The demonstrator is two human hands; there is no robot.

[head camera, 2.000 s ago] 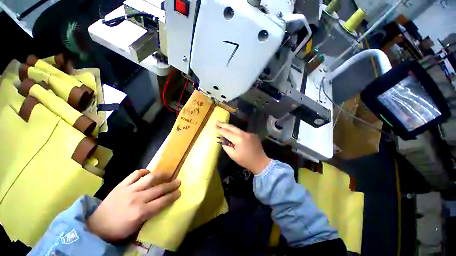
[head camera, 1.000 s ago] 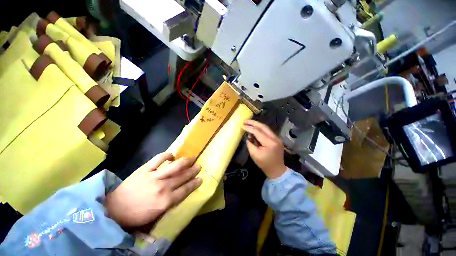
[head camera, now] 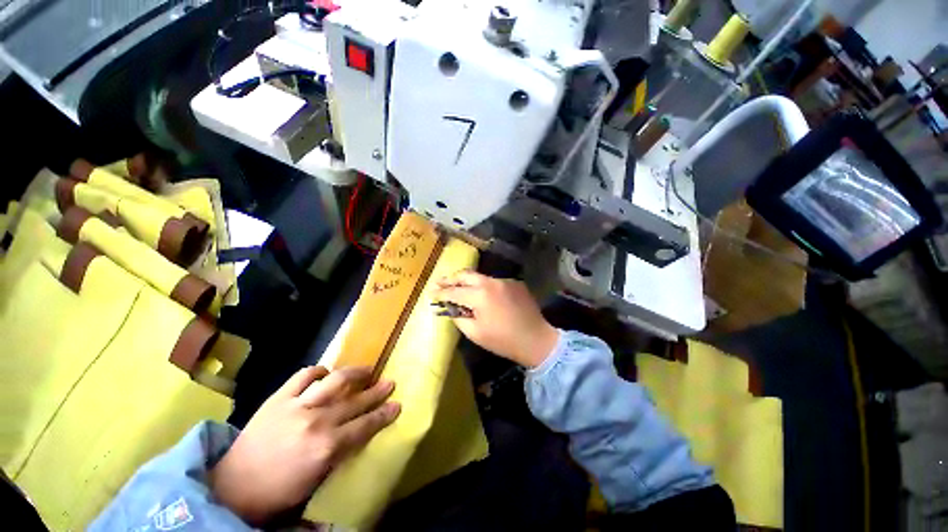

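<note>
The yellow workpiece [head camera: 421,390] runs from the lap side up under the sewing machine head [head camera: 463,114]. The amber template [head camera: 385,301], with black handwriting and a long dark slot, lies on it. My left hand [head camera: 312,431] rests flat across the lower end of the template and the workpiece, fingers spread a little. My right hand [head camera: 499,317] is at the upper right part of the workpiece, fingers curled round small dark thread snips [head camera: 451,309]. The needle area is hidden under the head.
Yellow pieces with brown rolled ends [head camera: 94,343] are piled on the left. A flatter yellow pile [head camera: 717,426] lies on the right. A touchscreen [head camera: 852,203] on a white curved arm stands right of the machine. Thread cones [head camera: 728,42] stand behind.
The camera view has shifted and turned back since one second ago. My right hand has moved slightly down the workpiece, and the snips show more clearly. My left hand stays on the template's lower end.
</note>
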